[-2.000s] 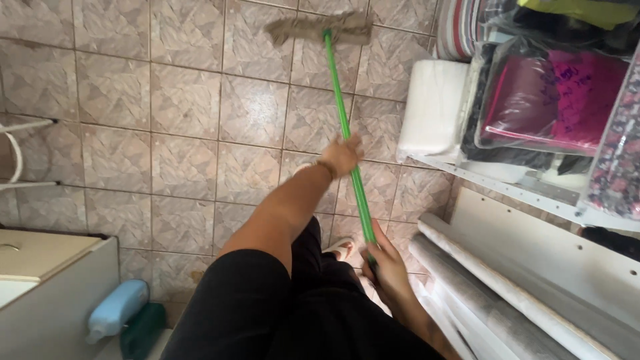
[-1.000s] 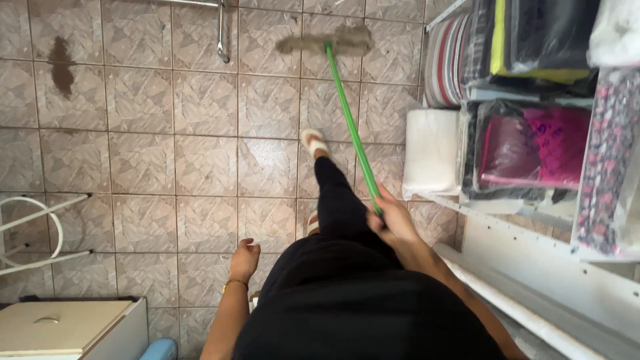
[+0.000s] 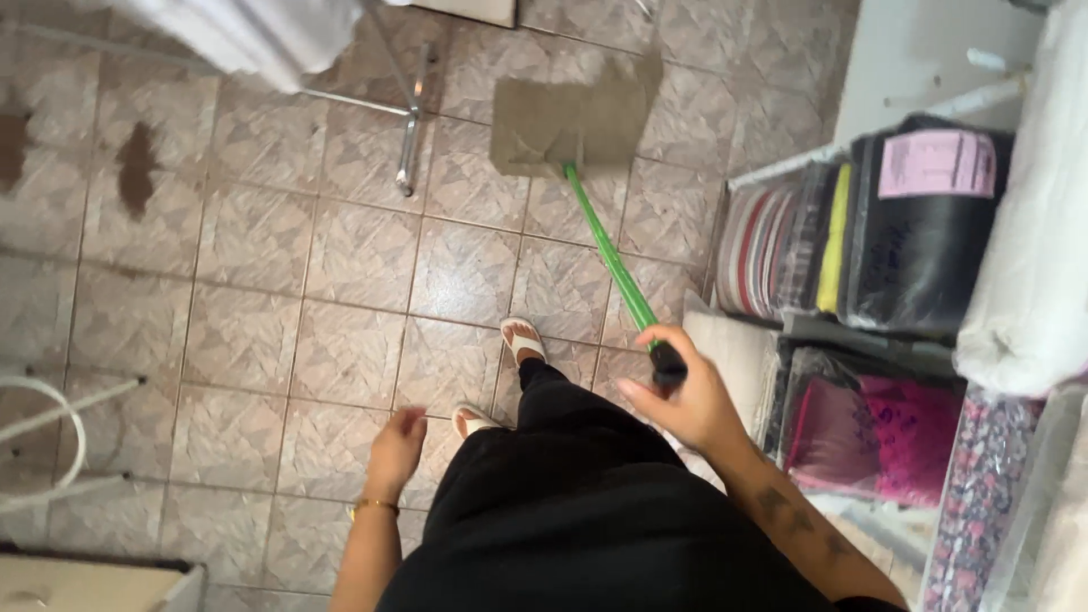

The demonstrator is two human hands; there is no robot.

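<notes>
My right hand [image 3: 684, 382] is around the black-capped top end of a green pole handle [image 3: 612, 255], its fingers loosely curled. At the far end of the handle, a brown-grey floor cloth [image 3: 561, 127] lies spread on the tiles, one corner fanned out at the upper right. The head under the cloth is hidden. My left hand [image 3: 399, 446] hangs beside my left hip with nothing in it, fingers loosely bent, a thin bracelet at the wrist.
On the right, a white shelf [image 3: 786, 170] bears bagged fabrics and a white roll [image 3: 1037, 212]. A metal stand's leg [image 3: 408, 153] reaches the floor left of the cloth. White tubular legs [image 3: 76, 425] stand at the left. Dark brown stains [image 3: 136, 170] mark the tiles [image 3: 255, 255].
My left hand was on the pole two seconds ago and has since let go. The cloth, earlier a narrow bunched strip, now lies wider. The view has shifted forward.
</notes>
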